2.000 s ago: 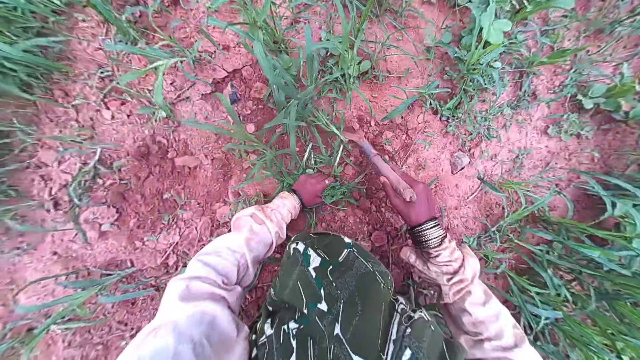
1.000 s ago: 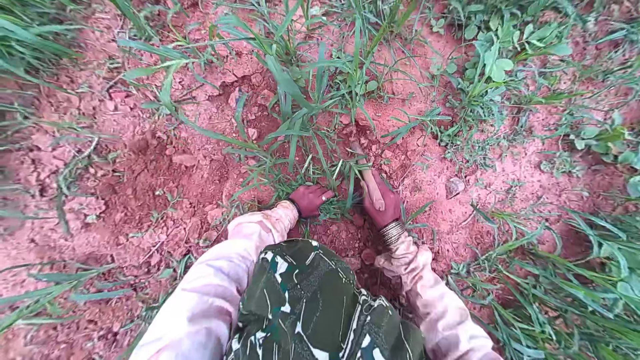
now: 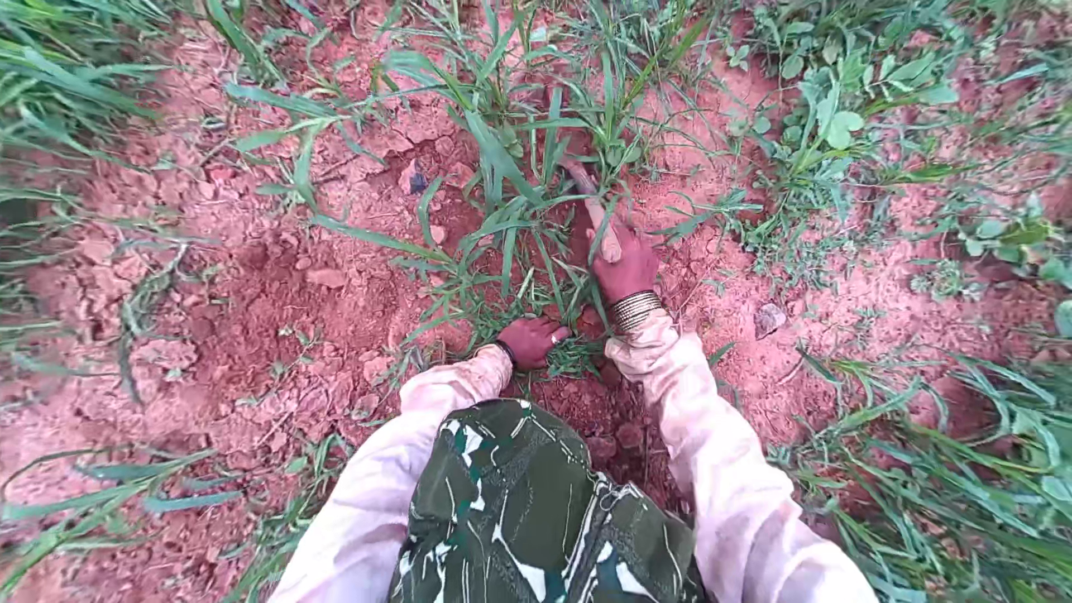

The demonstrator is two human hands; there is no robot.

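Observation:
My right hand, with several bangles at the wrist, grips the wooden handle of a hand tool. The tool points up and slightly left; its far end is hidden among the blades of a grass clump. My left hand, with a ring and a dark wristband, rests low on some green grass at the near side of the clump. Whether its fingers hold any of that grass, I cannot tell.
Reddish, crumbly soil lies all round. A grey stone is right of my right hand. Leafy weeds grow at the upper right, and long grass at the lower right. My knees under patterned dark green cloth are at the bottom.
My right hand with the tool has moved up and forward from its place one second ago, so that the tool's far end is now deeper among the grass. My left hand stays low by the clump.

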